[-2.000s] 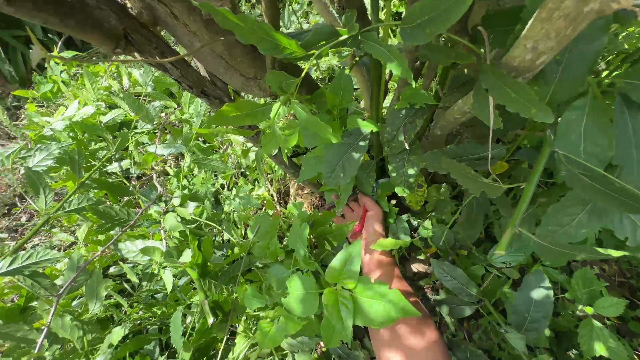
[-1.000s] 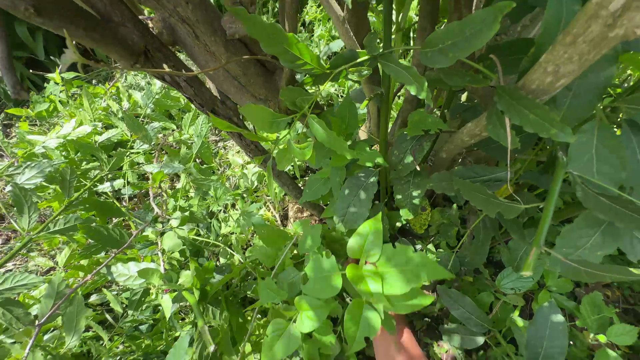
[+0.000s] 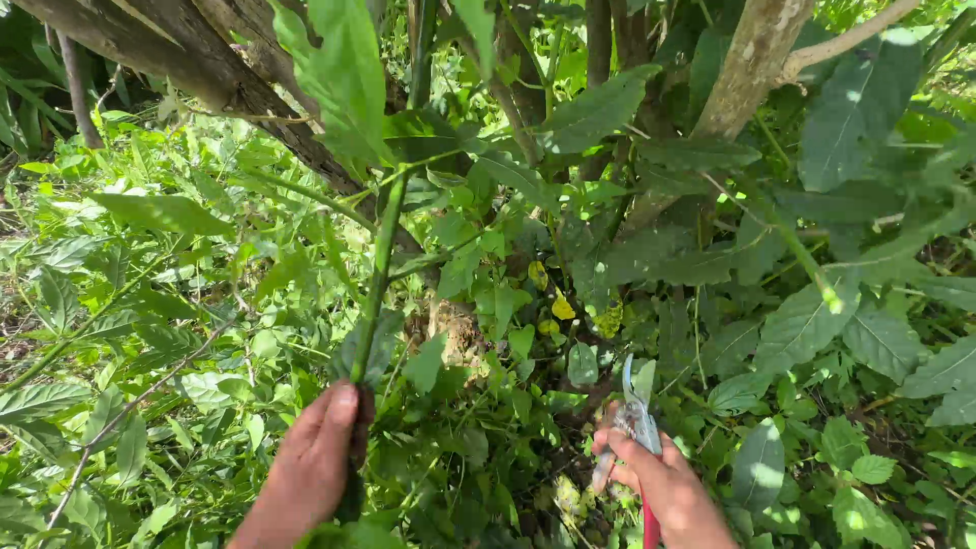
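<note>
My left hand [image 3: 313,454], low and left of centre, grips a thick green stem [image 3: 379,278] that rises upright through the middle of the view, with leaves on its upper part. At the lower right, my right hand [image 3: 656,476] is closed around pruning shears [image 3: 640,427] with red handles. Their metal blades point up, and a bit of leaf seems to lie at the blades. The shears are apart from the held stem. Leaves hide the stem's lower end below my left hand.
Brown woody trunks [image 3: 229,84] cross the upper left, and a pale branch [image 3: 751,69] slants at the upper right. A cut green stem [image 3: 812,274] juts out at the right. Yellow leaves [image 3: 563,306] hang near the centre. A thin dry twig [image 3: 130,412] crosses the dense low plants at left.
My left hand has come into view on the green stem. The right hand, partly behind leaves earlier, now shows with the shears. The view has shifted.
</note>
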